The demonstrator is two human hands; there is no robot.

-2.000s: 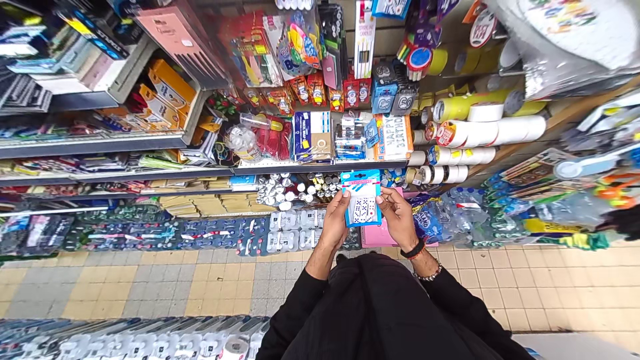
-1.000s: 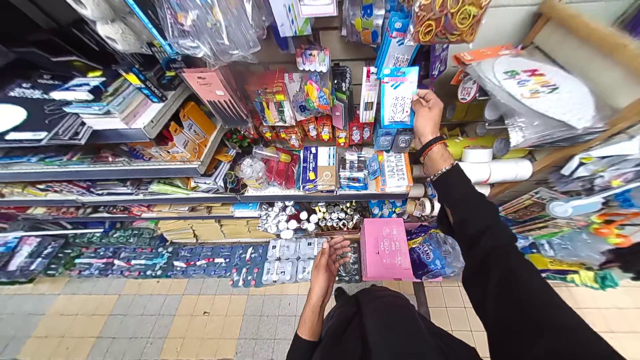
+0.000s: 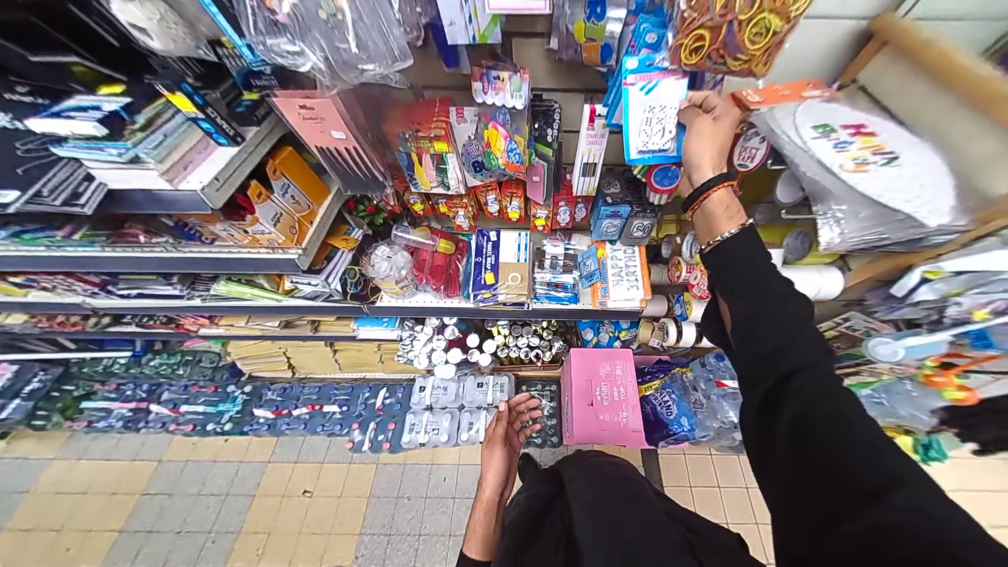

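Observation:
My right hand (image 3: 706, 130) is raised at the hanging display and grips the right edge of a blue-and-white packet with black-patterned pieces (image 3: 654, 110). More blue packets hang directly behind it, and a bag of coloured rubber bands (image 3: 736, 35) hangs just above the hand. My left hand (image 3: 510, 429) is low, palm partly up, with its fingers apart and nothing in it. It is in front of packs of clear plastic bottles (image 3: 429, 425), left of a pink cardboard box (image 3: 600, 398).
Stocked shelves (image 3: 472, 310) run across the middle and left. Rolls of tape (image 3: 811, 282) and bagged white birthday plates (image 3: 874, 161) are on the right. A wooden rail (image 3: 945, 67) slants across the upper right. Bottle packs line the tiled floor (image 3: 315, 496).
Two seconds ago both hands held the packet low in front of me. My right hand has since moved it up to the hanging display, and my left hand has let go.

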